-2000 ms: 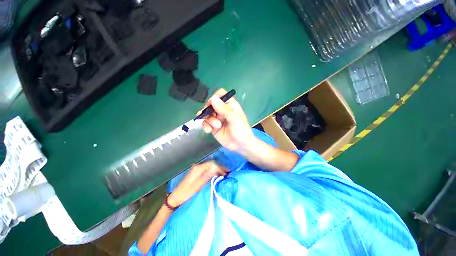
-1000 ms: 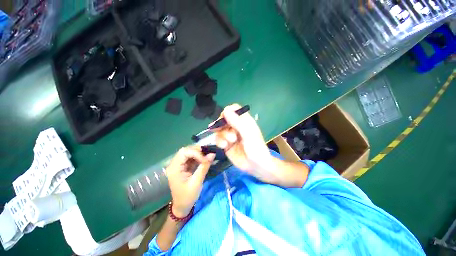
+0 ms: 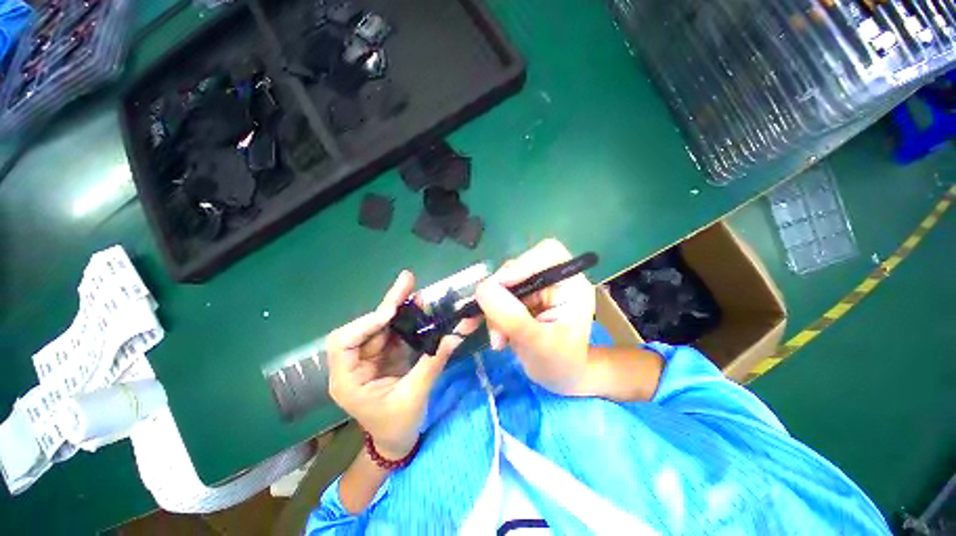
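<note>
My left hand (image 3: 383, 372) holds a black plastic part (image 3: 417, 327) between thumb and fingers above the bench edge. A shiny face shows on the part. My right hand (image 3: 545, 325) holds slim black tweezers (image 3: 556, 275) like a pen, the tip at the part. Whether a small adhesive piece is at the tip cannot be told. The grey adhesive sheet (image 3: 299, 385) lies at the bench edge, partly hidden under both hands. A loose pile of black parts (image 3: 446, 204) and a single one (image 3: 376, 211) lie beyond my hands.
A divided black tray (image 3: 419, 124) with heaped parts is at upper left. A label roll (image 3: 105, 414) with curling strip is left. A clear tray stack (image 3: 776, 79) is upper right. An open carton (image 3: 755, 298) and empty clear tray (image 3: 812, 222) are right, beyond the bench edge.
My left hand has come up from the bench edge and now holds a black part. My right hand has moved right and down, bringing the tweezers' tip onto the part. The view has shifted.
</note>
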